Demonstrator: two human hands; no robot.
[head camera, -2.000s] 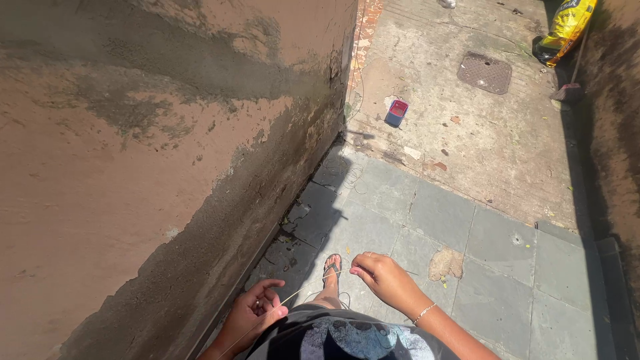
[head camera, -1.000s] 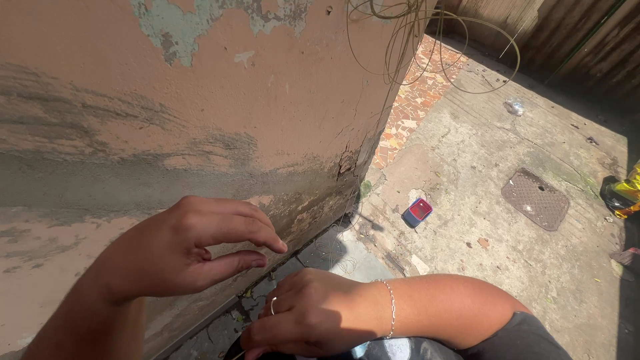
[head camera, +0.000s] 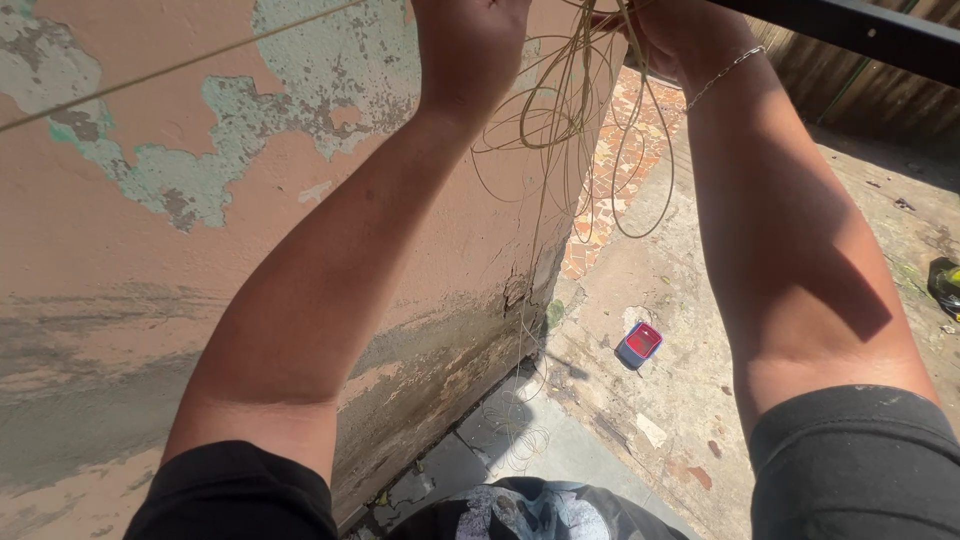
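A loose tangle of thin yellowish cord (head camera: 559, 120) hangs in loops in front of the wall's corner, and a thin strand runs down from it to loose coils near the grey tiles. Both arms reach up to the top edge of the view. My left hand (head camera: 476, 45) is left of the tangle, its fingers cut off by the frame. At the tangle's upper right is my right hand (head camera: 664, 37), with a chain bracelet at the wrist; its fingers are partly hidden by the cord, so its hold is unclear. A taut cord (head camera: 187, 66) crosses the upper left.
The peeling painted wall (head camera: 300, 247) fills the left side. A dark metal bar (head camera: 855, 34) crosses the upper right. On the concrete floor lies a small red and blue object (head camera: 640, 343). A black and yellow bag (head camera: 946, 285) lies at the right edge.
Both hands have risen from low in the view to its top edge, beside the hanging cord tangle. The view has shifted up along the wall.
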